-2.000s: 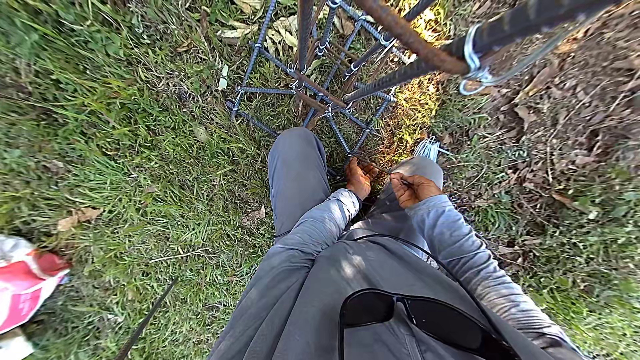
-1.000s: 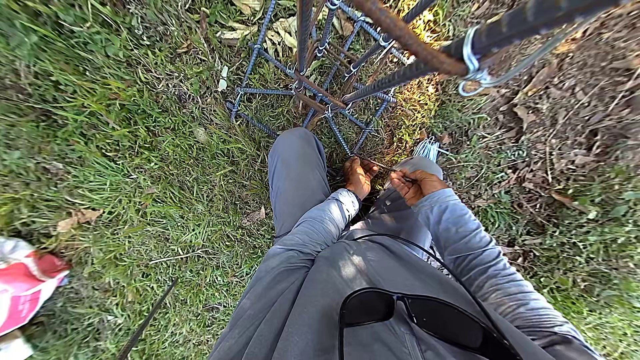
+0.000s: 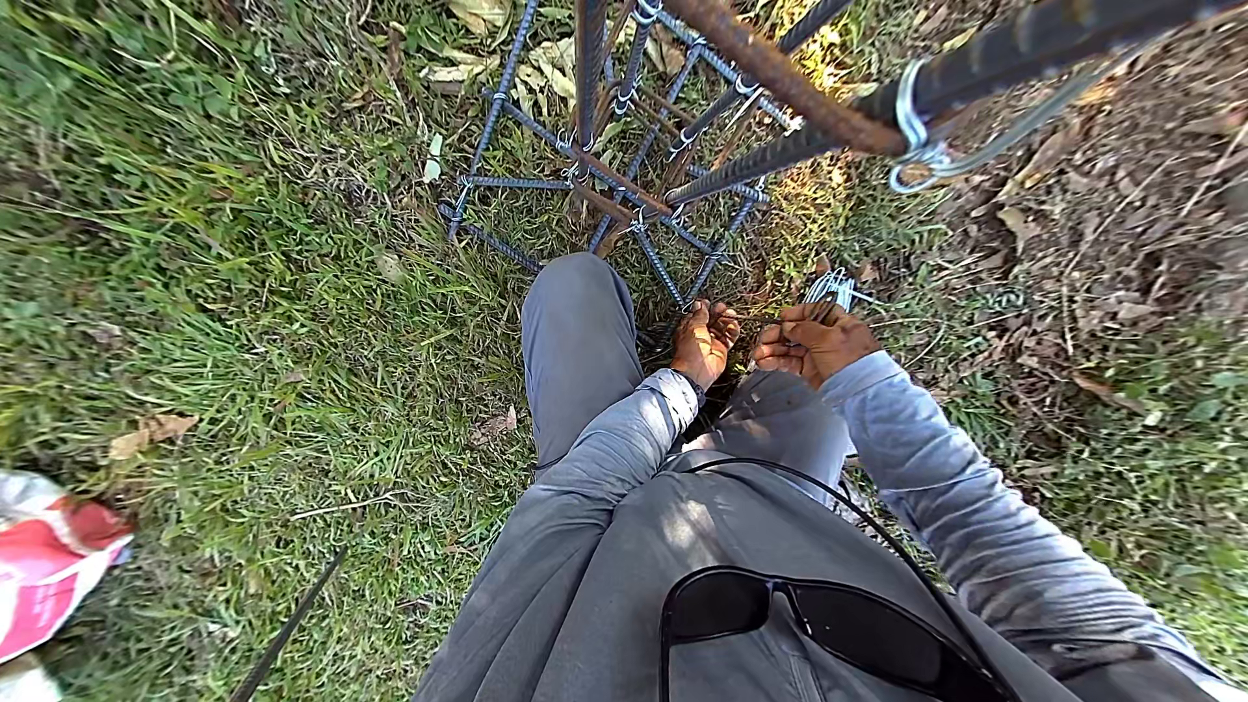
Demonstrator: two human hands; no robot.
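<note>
My left hand (image 3: 704,341) is at the lower corner of a rebar cage (image 3: 658,268) that stands on the grass, its fingers curled near the bars; whether it grips a bar is unclear. Just to the right, my right hand (image 3: 817,341) pinches a thin dark tool or wire that reaches toward the left hand. Bars of the cage are bound with loops of tie wire (image 3: 912,117). Right behind the right hand lies a bundle of cut tie wire (image 3: 834,288) on the ground.
A thick rebar (image 3: 1053,49) and a rusty bar (image 3: 780,78) cross close above, at the upper right. A red and white sack (image 3: 58,575) lies at the left edge, and a dark rod (image 3: 292,624) at the lower left. Sunglasses (image 3: 809,614) hang at my chest.
My right hand has shifted slightly and turned over between the frames. My left hand stays at the same corner of the cage.
</note>
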